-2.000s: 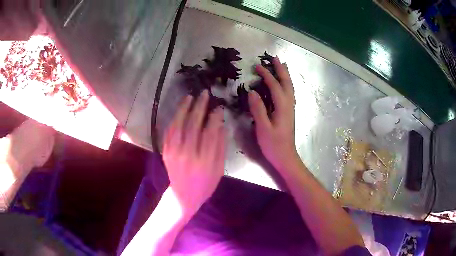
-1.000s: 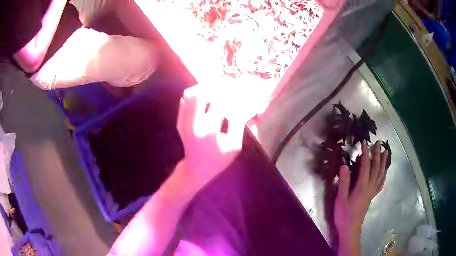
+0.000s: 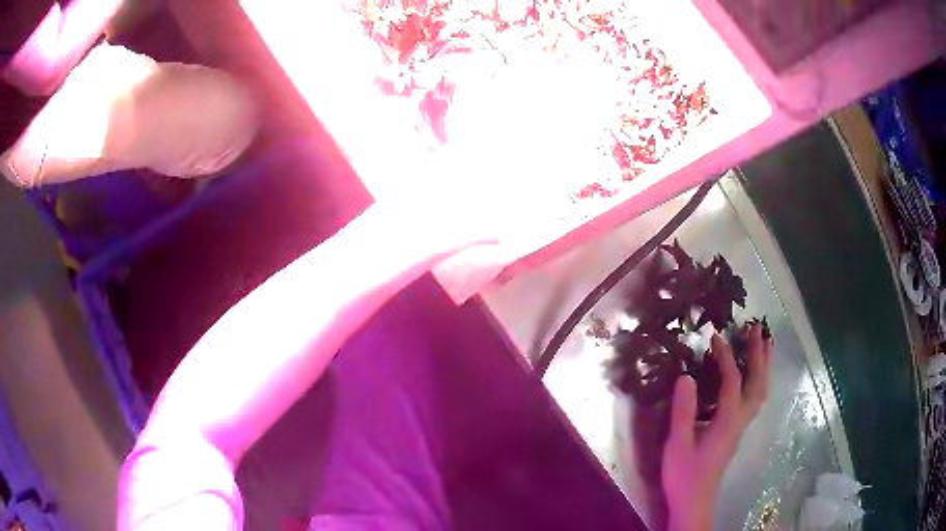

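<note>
Black moulded parts with curved points (image 3: 674,322) lie in a loose clump on the silver metal bench (image 3: 581,399). My right hand (image 3: 716,410) rests at the near right edge of the clump, fingers apart and touching parts; what lies under the fingers is partly hidden. My left arm reaches forward over the near edge of a glaring white-pink tray (image 3: 358,124) that holds many reddish-dark pieces (image 3: 654,114). My left hand (image 3: 462,207) is washed out by the glare, so its fingers and anything in them cannot be made out.
A black cable (image 3: 622,272) runs along the bench beside the clump. A green panel (image 3: 804,228) stands behind. White rounded items (image 3: 833,503) sit at the bottom right. A blue-purple crate (image 3: 112,337) is low at left. Another person's pale-covered limb (image 3: 135,114) is at upper left.
The view has swung left. My left hand has left the black clump and reached out over the bright tray. My right hand has stayed at the clump.
</note>
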